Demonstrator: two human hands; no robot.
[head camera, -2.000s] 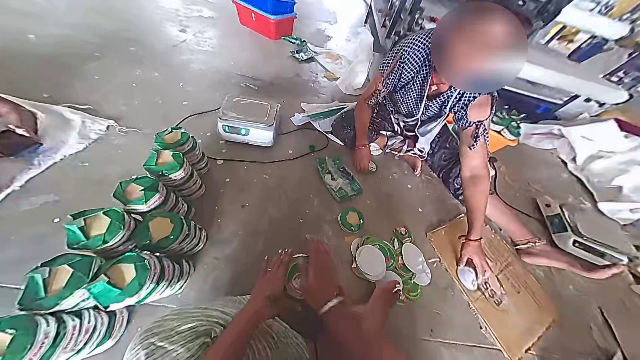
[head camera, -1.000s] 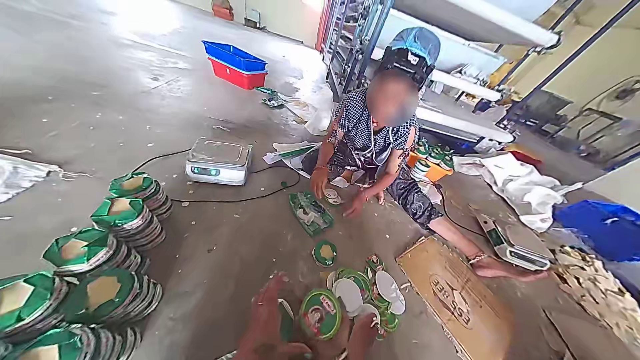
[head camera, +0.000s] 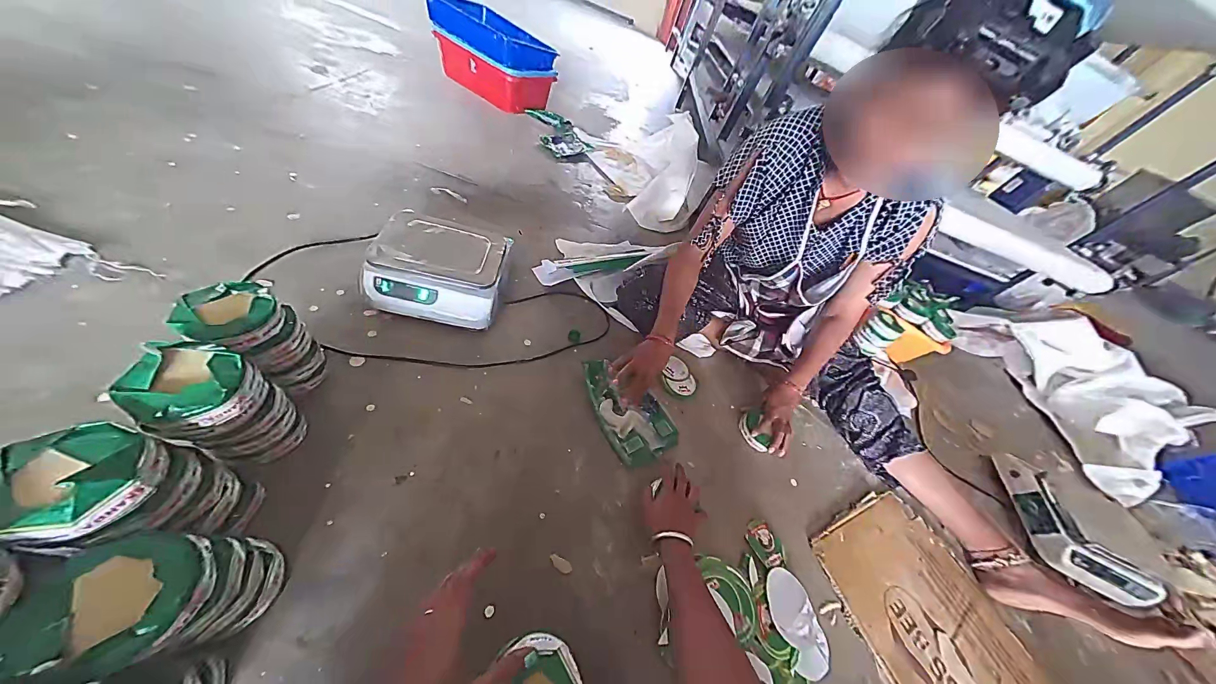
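Note:
My left hand (head camera: 465, 613) is low in the view, blurred, fingers spread. Its thumb lies at the edge of a green and white round piece (head camera: 546, 660), cut off by the frame. My right hand (head camera: 674, 503), a pale bangle at its wrist, reaches forward with bent fingers over the floor. A small pale spot shows by its fingers, too unclear to name. Just beyond is a green plastic sheet (head camera: 608, 432) with pale material on it, under a co-worker's hand (head camera: 642, 366). Green printed and white round pieces (head camera: 793, 608) lie scattered beside my right forearm.
Stacks of green-wrapped discs (head camera: 204, 380) stand at the left. A digital scale (head camera: 437, 266) with a cable lies behind; another scale (head camera: 1083, 541) is at the right, past flattened cardboard (head camera: 926, 589). The co-worker (head camera: 807, 218) sits opposite. Blue and red crates (head camera: 494, 57) stand farther back.
My right hand has moved forward from the scattered round pieces toward the green sheet. The co-worker's one hand has moved onto the sheet, the other onto a small round piece on the floor.

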